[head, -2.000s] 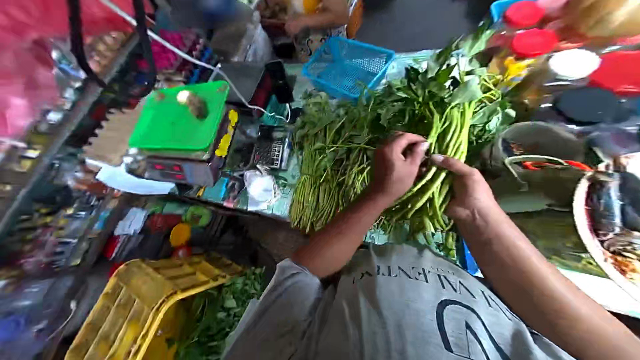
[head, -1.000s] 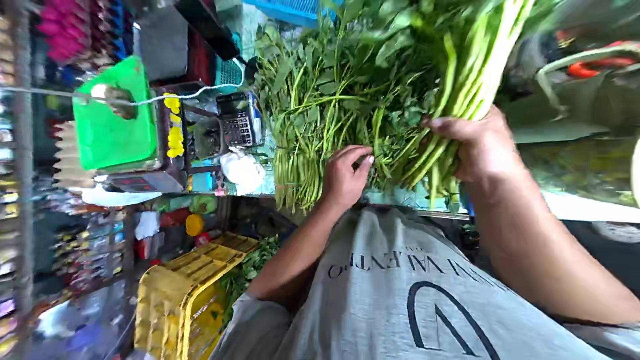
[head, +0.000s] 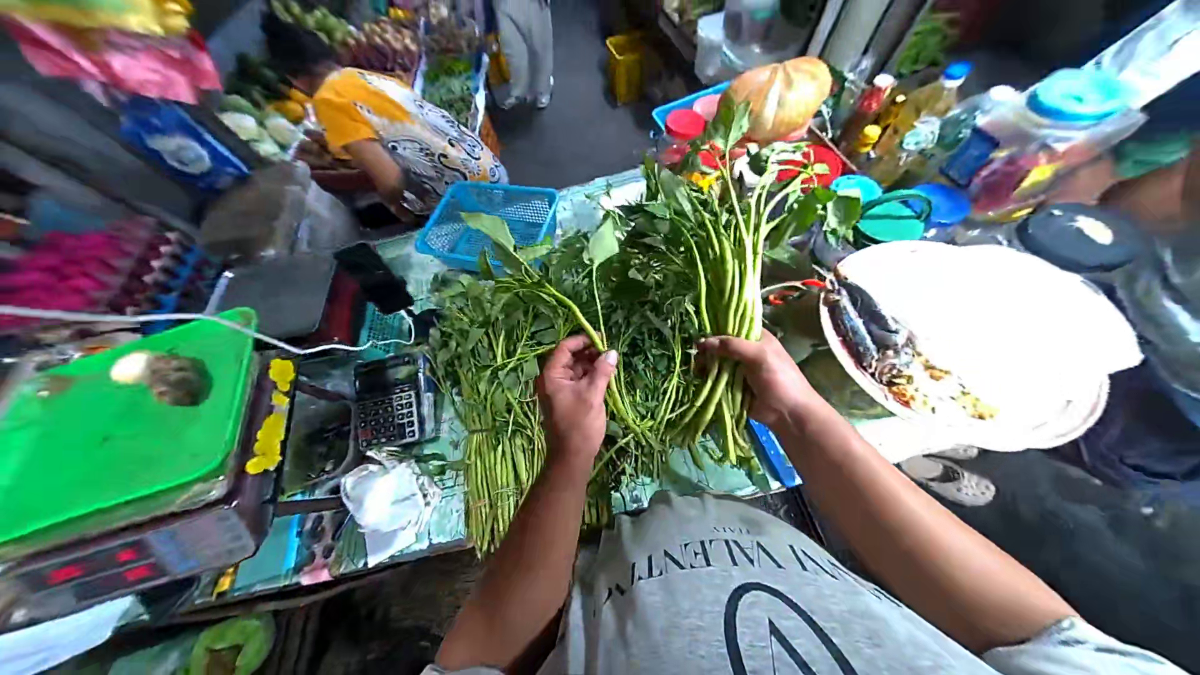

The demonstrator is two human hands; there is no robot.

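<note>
My right hand is closed around a thick bundle of leafy green stems, likely water spinach, with leaves up and cut ends below the fist. In my left hand, a few loose leafy stems are pinched between thumb and fingers. Beneath and beside the left hand, more leafy greens lie on the table, their stems toward me. The greens hide part of the tabletop.
At left are a scale with a green tray, a calculator and a white cable. A blue plastic basket stands beyond the greens. Lidded jars, bottles and a white basin holding fish are at right. A person in an orange shirt bends nearby.
My left hand, low over the greens one second ago, now holds a few stems raised. My right hand keeps its hold on the bundle. The view has tilted up.
</note>
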